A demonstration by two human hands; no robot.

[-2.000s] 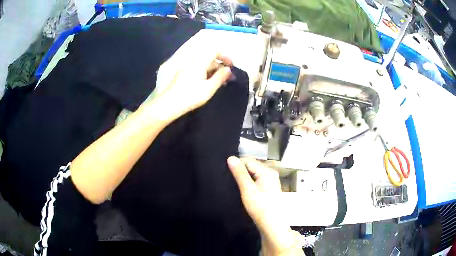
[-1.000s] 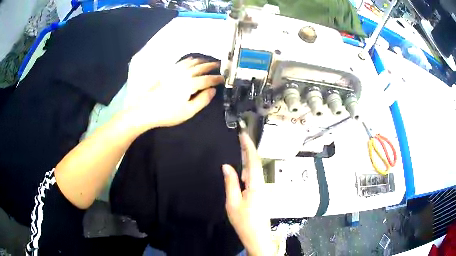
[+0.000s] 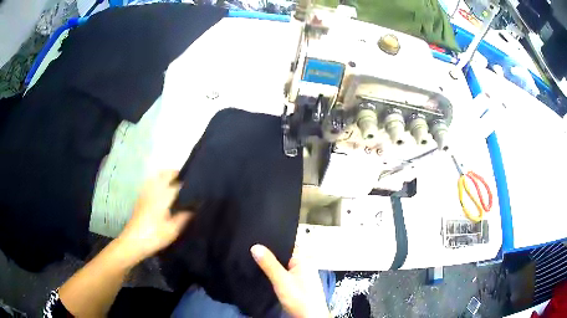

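Observation:
A black garment piece (image 3: 248, 168) lies left of the needle area, its upper right edge touching the presser foot (image 3: 291, 140) of the white overlock machine (image 3: 373, 62). My left hand (image 3: 155, 214) is at the piece's left edge, blurred, its fingertips on or gripping the fabric. My right hand (image 3: 285, 279) is at the lower right edge, thumb on top of the fabric and the other fingers hidden beneath it. The lower part of the piece hangs over the table's front edge.
A pile of black garments (image 3: 50, 161) covers the left side, beside a pale green panel (image 3: 121, 180). Scissors (image 3: 475, 195) and a small clear case (image 3: 465, 232) lie right of the machine. Olive green cloth (image 3: 398, 18) lies behind it. A dark strip (image 3: 400, 233) crosses the table front.
The black piece's top edge has moved down toward me. My left hand has moved from beside the needle down to the piece's left edge. My right hand has moved down from the presser foot.

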